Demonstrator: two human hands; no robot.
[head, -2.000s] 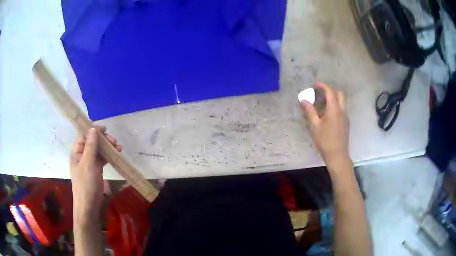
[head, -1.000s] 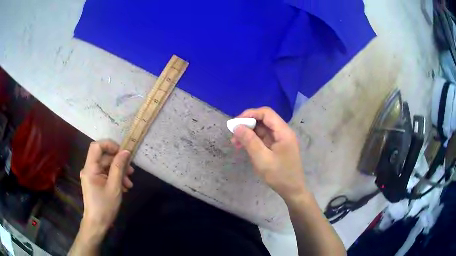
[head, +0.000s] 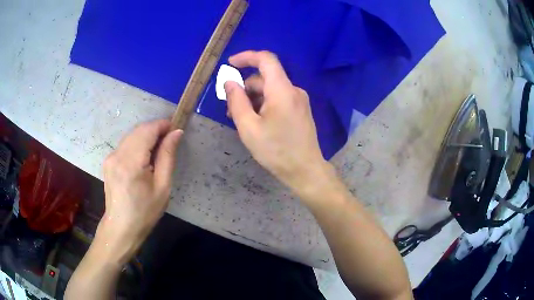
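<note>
Royal-blue cloth (head: 140,47) lies across the far part of the worktable, with folds at its right. My left hand (head: 140,167) grips the near end of a wooden ruler (head: 209,61), which slants up and right over the cloth's near edge. My right hand (head: 278,117) pinches white tailor's chalk (head: 229,81) between thumb and fingers, over the cloth just right of the ruler. A short white chalk line (head: 204,97) shows on the cloth near its edge, between ruler and chalk.
An iron (head: 466,158) rests on the right of the table (head: 252,202). Black-handled shears (head: 418,234) lie near the right front edge, by my right forearm. White scraps (head: 497,252) lie beside the iron. A red bag (head: 44,196) is below the table at left.
Over the last second my left hand has moved the ruler up and right, further onto the cloth. My right hand has brought the chalk left and forward over the cloth, near the ruler.
</note>
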